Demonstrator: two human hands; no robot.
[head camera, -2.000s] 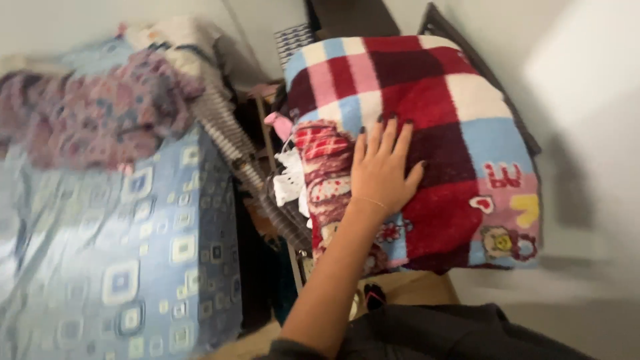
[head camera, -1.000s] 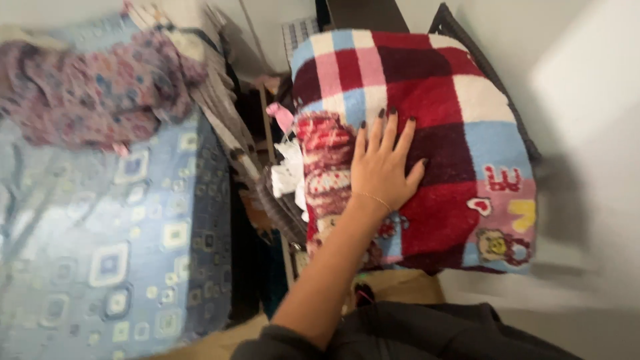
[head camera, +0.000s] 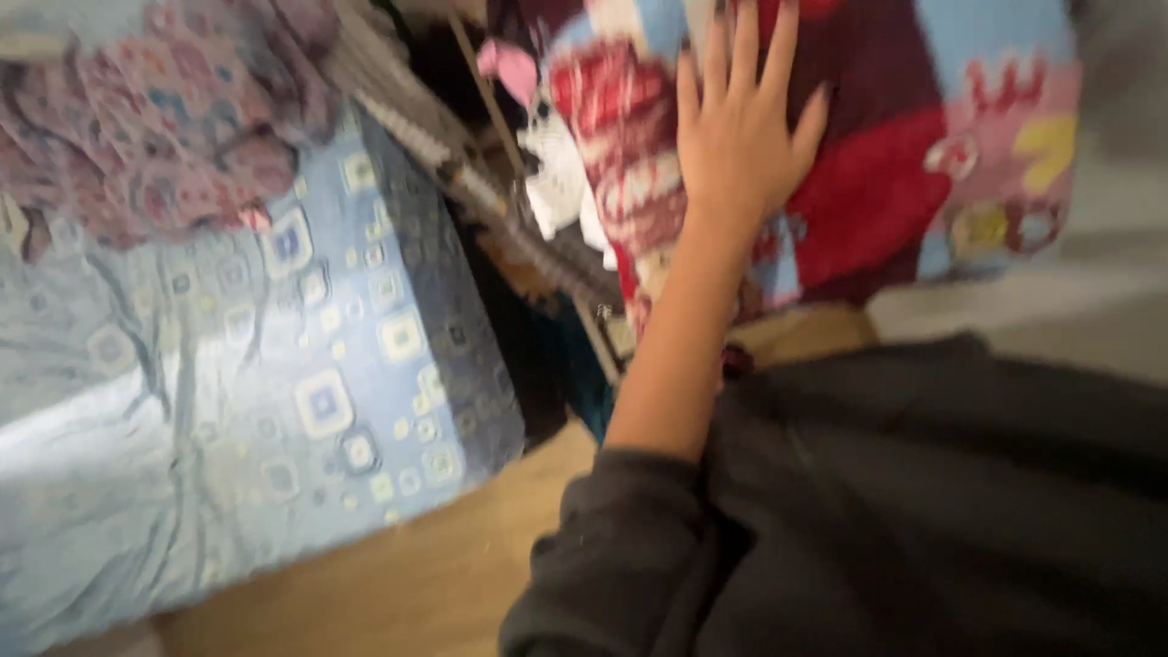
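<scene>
My left hand (head camera: 744, 137) lies palm down with fingers spread on a folded plush blanket (head camera: 867, 201), patterned in red, maroon, light blue and white. A rumpled red-and-white patterned cloth (head camera: 630, 137) bulges at the blanket's left edge, beside my wrist. Next to it hang a white lacy cloth (head camera: 557, 173) and a small pink item (head camera: 509, 68). The blanket's far part is cut off by the top of the view. My right hand is not in view.
On the left is a bed with a blue square-patterned sheet (head camera: 210, 365) and a crumpled floral cloth (head camera: 173, 119). A grey knitted textile (head camera: 438, 137) hangs along its side. Wooden-toned floor (head camera: 365, 584) shows below, and a pale wall (head camera: 1122, 182) stands on the right.
The view has tilted down and to the left, showing more floor and dark clothing. My left hand stays flat on the blanket.
</scene>
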